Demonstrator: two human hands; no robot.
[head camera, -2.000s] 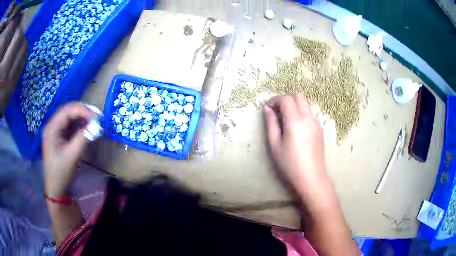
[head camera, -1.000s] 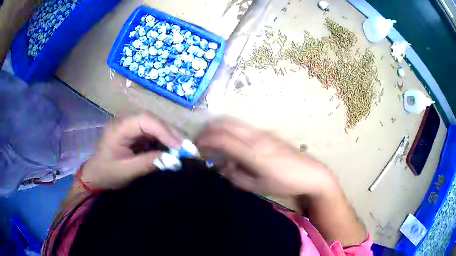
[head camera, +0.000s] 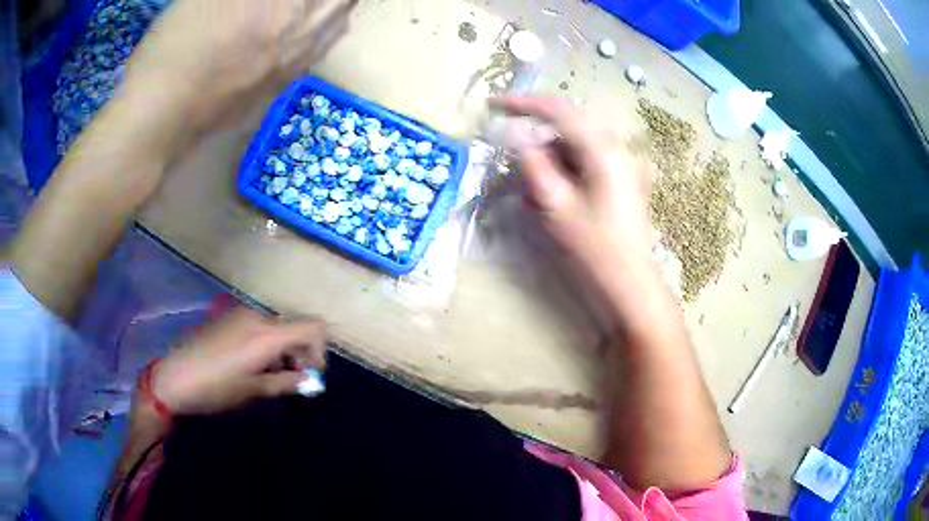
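My left hand (head camera: 239, 364) is low at the left, by my lap. Its fingertips are closed on a small blue-and-white moulded piece (head camera: 311, 383). My right hand (head camera: 586, 188) is blurred, above the cardboard at the left of the gold-brown pin pile (head camera: 693, 209). Its thumb and forefinger are apart; I make out nothing held, but a pale blur near the fingertips is unclear. The small blue tray (head camera: 351, 252), full of blue-and-white pieces, lies left of my right hand.
Another person's blurred arm (head camera: 112, 163) reaches over the large bin at upper left. A white cap (head camera: 525, 45) and pale balls (head camera: 636, 74) lie near the top. At right are two white bottles (head camera: 735, 112), a phone (head camera: 830, 310), a slim rod (head camera: 762, 361) and a blue bin (head camera: 854, 422).
My hands have parted: my right hand has moved up and right from my lap towards the pins. My left hand stays low with its piece. Another person's arm has come in at upper left.
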